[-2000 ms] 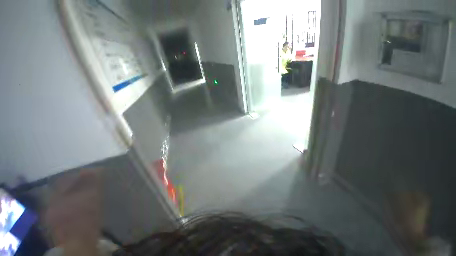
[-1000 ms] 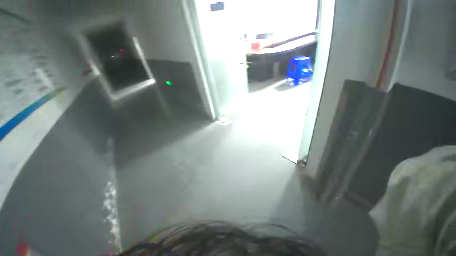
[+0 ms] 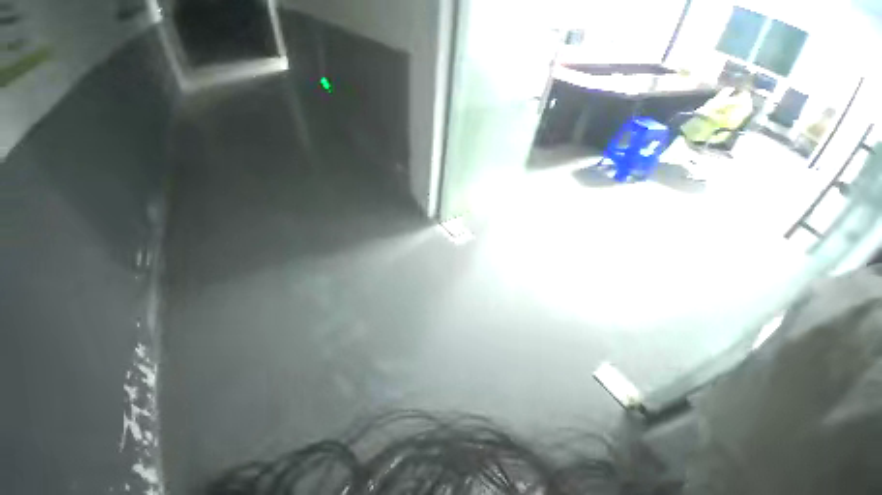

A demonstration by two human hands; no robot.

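Neither of my hands shows in the head view. A blurred pale sleeve [image 3: 803,396] fills the lower right, and its hand is hidden or out of the picture. In front of me is a doorway with a glass door panel [image 3: 488,116] on its left side. Another glass panel [image 3: 716,358] stands at the right, with a metal fitting [image 3: 616,387] at its lower corner. Beyond the doorway the room is very bright.
A blue stool [image 3: 634,150] stands by a dark desk [image 3: 590,106] in the room. A yellow-green chair [image 3: 718,121] is beside it. A dark rack-like frame [image 3: 837,184] is at the right. A grey wall [image 3: 68,251] runs along the left.
The doorway has come nearer and opened wider in view, showing more of the room. A blurred hand at lower left two seconds ago is out of view. The sleeve remains at lower right.
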